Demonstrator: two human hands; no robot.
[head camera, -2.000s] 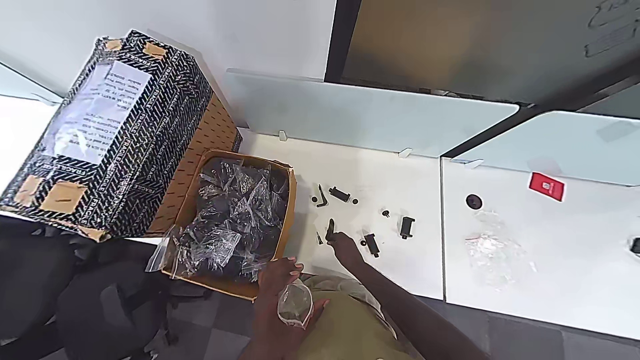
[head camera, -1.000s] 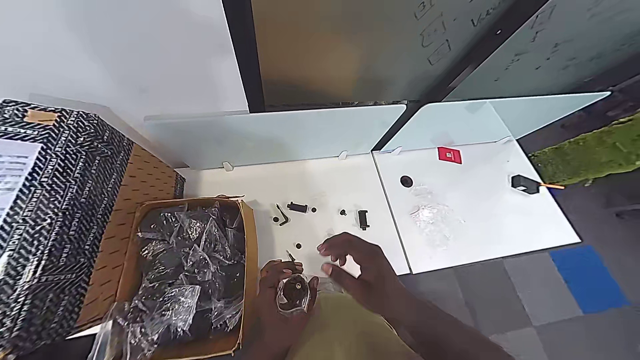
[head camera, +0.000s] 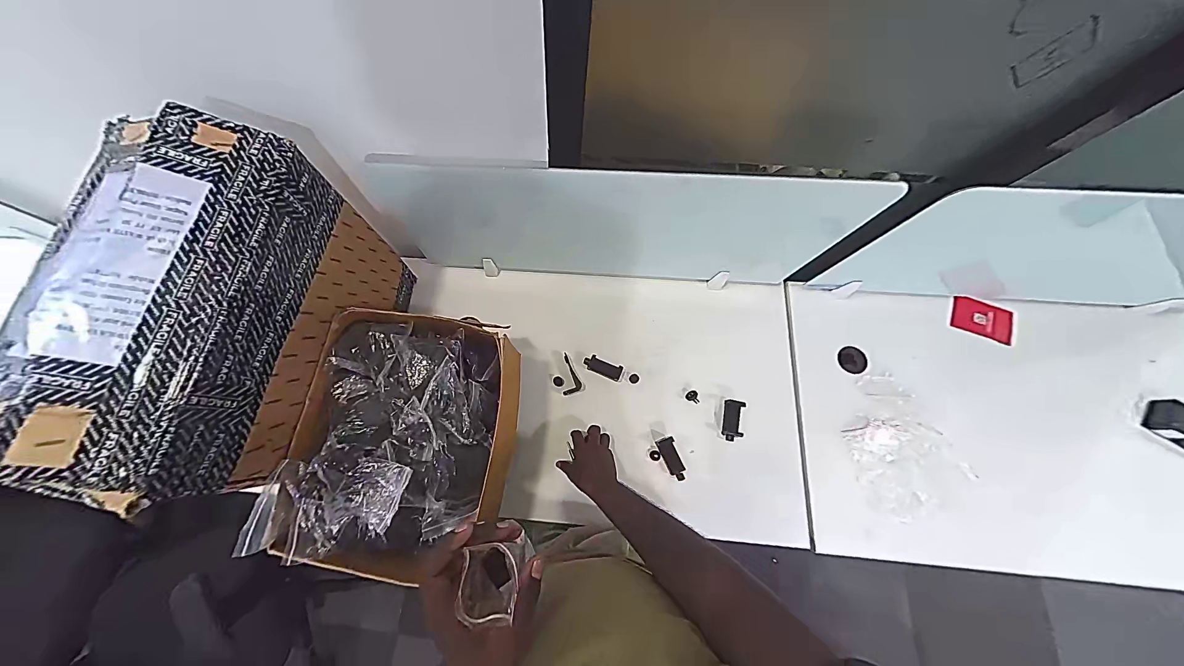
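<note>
My left hand (head camera: 481, 601) holds a small clear plastic zip bag (head camera: 487, 585) by its edges, its mouth spread, with a dark piece inside. My right hand (head camera: 590, 459) reaches down to the white table, fingers spread over its surface; a small thin piece seems to lie by the fingertips, mostly hidden. Beyond it are a black L-shaped part (head camera: 573, 375), a black cylindrical part (head camera: 604, 368) and small round black pieces. Two more black cylindrical parts (head camera: 733, 420) (head camera: 669, 457) lie to the right of the hand, with a small black knob (head camera: 692, 396) near them.
An open cardboard box (head camera: 508, 425) full of bagged dark parts stands left of my hands, beside a large taped carton (head camera: 222, 277). On the right table lie a black disc (head camera: 852, 360), clear plastic bags (head camera: 893, 444) and a red card (head camera: 982, 320). Glass partitions (head camera: 629, 222) line the back.
My right hand has moved from beside the bag in my left hand out onto the table. The dark part lying near the right fingers two seconds ago no longer shows there; a dark piece is in the bag.
</note>
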